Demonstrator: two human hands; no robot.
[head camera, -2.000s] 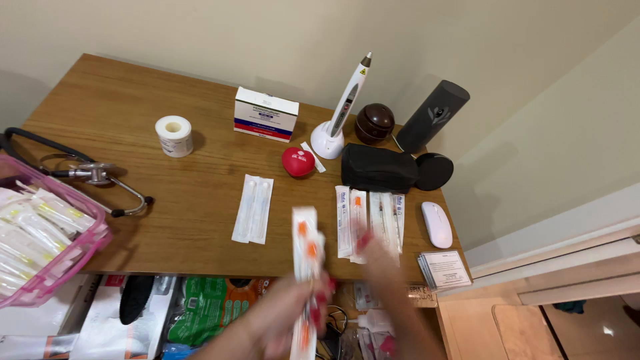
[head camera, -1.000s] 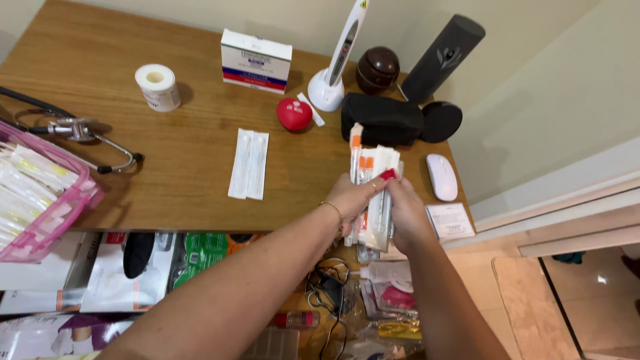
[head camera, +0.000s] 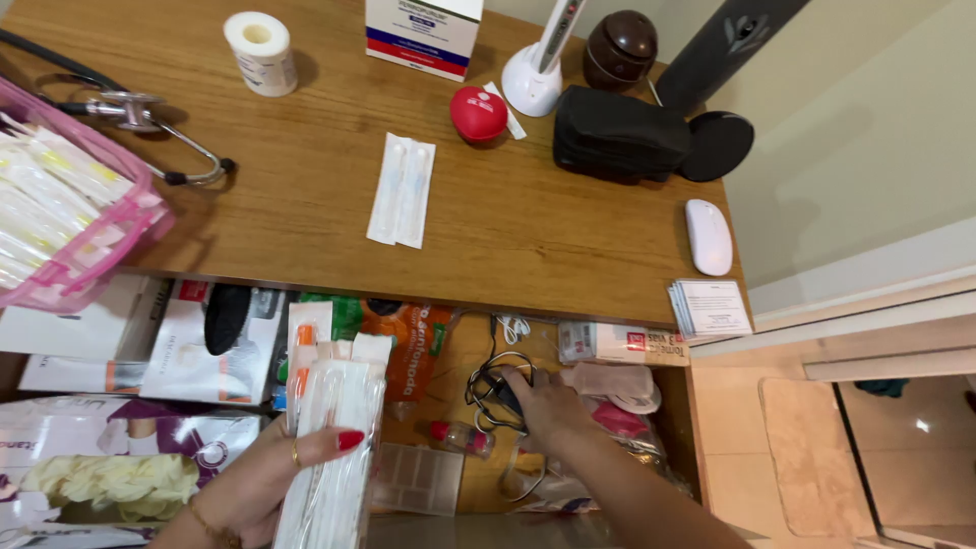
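My left hand (head camera: 278, 465) grips a bundle of wrapped packets (head camera: 335, 427), some with orange parts, above the open drawer (head camera: 488, 526). My right hand (head camera: 549, 408) reaches into the drawer, its fingers on a coiled black cable (head camera: 496, 389) with a dark block; whether they grip it is hard to tell. A small bottle with a red cap (head camera: 463, 438) lies left of that hand. Two slim wrapped packets (head camera: 402, 191) lie side by side on the wooden desk (head camera: 534, 236).
On the desk stand a tape roll (head camera: 261, 55), a red round object (head camera: 479, 114), a black case (head camera: 621, 133), a white mouse (head camera: 708, 237) and a card stack (head camera: 711, 308). A pink basket (head camera: 122, 236) of packets overhangs at left. Glove boxes (head camera: 130, 465) fill the drawer's left.
Both hands were together on the packets above the desk's front edge; now my left hand alone holds the bundle further left, and my right hand has moved down into the drawer.
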